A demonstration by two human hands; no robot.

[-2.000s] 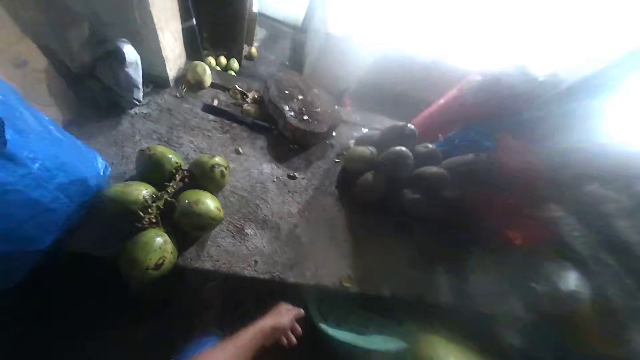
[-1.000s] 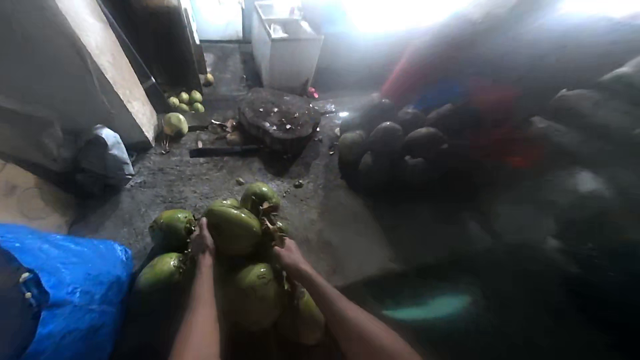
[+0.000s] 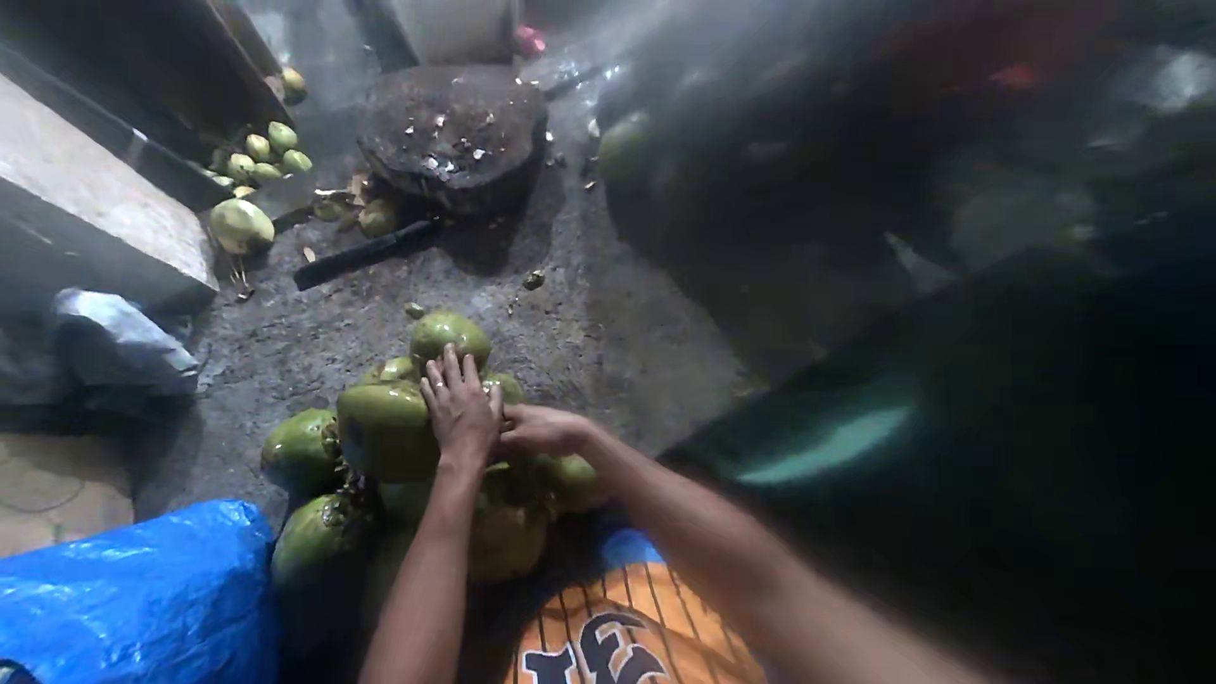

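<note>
Several green coconuts lie heaped on the rough concrete surface in front of me. My left hand rests on the heap with its fingers spread, touching the upper coconut and the large one beside it. Close against it, my right hand reaches into the middle of the bunch with bent fingers; what these fingers hold is hidden between the fruits. More coconuts sit at the left of the heap, and others are partly under my forearms.
A round wooden chopping block stands beyond, with a long dark blade-like tool near it. A lone coconut and smaller green fruits lie far left. A blue plastic sheet is near left; a green tub is at right.
Two seconds ago only one hand showed, away from the coconuts. More coconuts now lie in the heap. Since one second ago my hands have come closer together on it. The view has tilted down.
</note>
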